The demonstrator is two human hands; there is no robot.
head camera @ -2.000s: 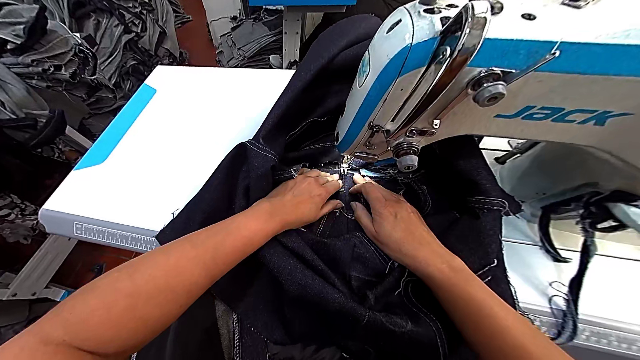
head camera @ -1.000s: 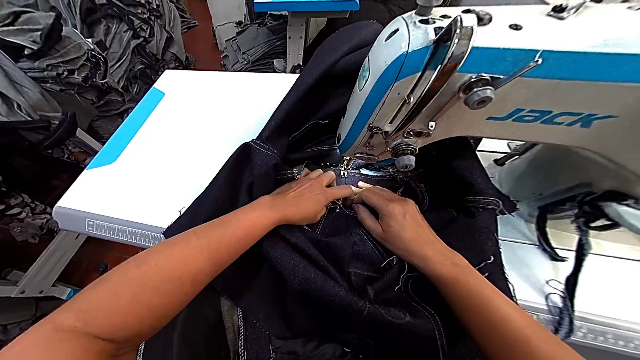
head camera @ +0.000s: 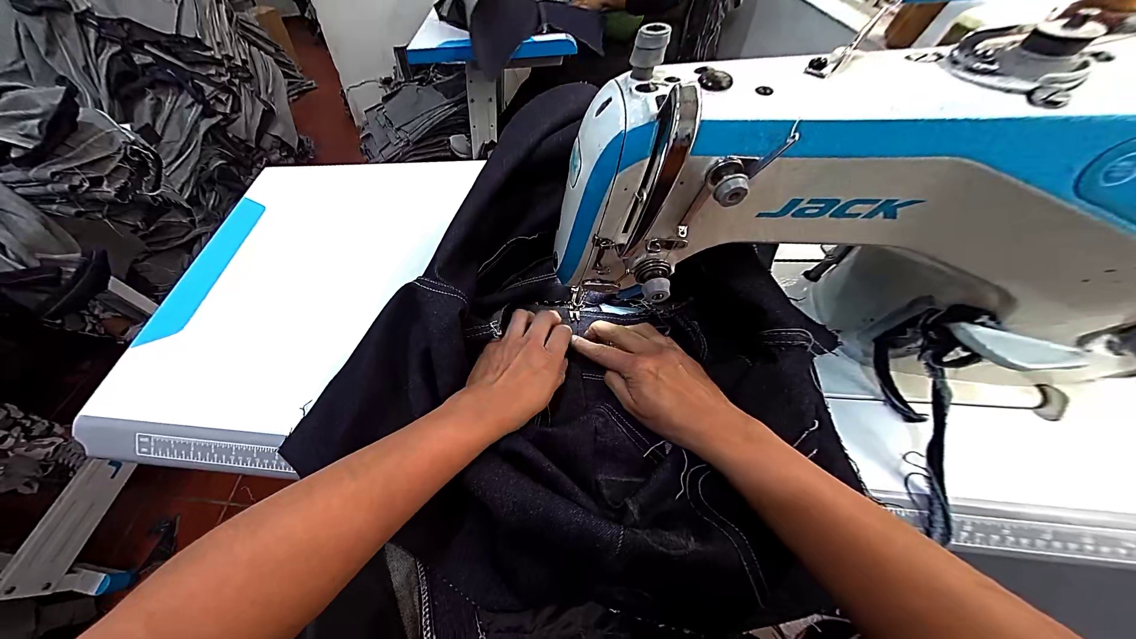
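A dark denim garment (head camera: pixel 568 497) with pale stitching lies bunched over the bed of a Jack sewing machine (head camera: pixel 825 133) and hangs over the front edge. My left hand (head camera: pixel 524 364) presses the cloth just left of and below the presser foot (head camera: pixel 575 306), fingers bent together. My right hand (head camera: pixel 652 373) lies on the cloth just to the right, its index finger stretched toward my left fingertips. Both hands are close in front of the needle area. Whether either pinches a fold of the denim cannot be made out.
The white table (head camera: pixel 311 266) with a ruler strip extends left. Dark cloth strips (head camera: pixel 936 426) hang from the machine at right. Heaps of grey garments (head camera: pixel 204 89) lie at far left, and another blue-edged table (head camera: pixel 541 49) stands behind, with dark cloth on it.
My hands were touching or overlapping at the fingers a second ago; now my left hand sits a little left, its fingers bent together. The garment has stayed under the presser foot.
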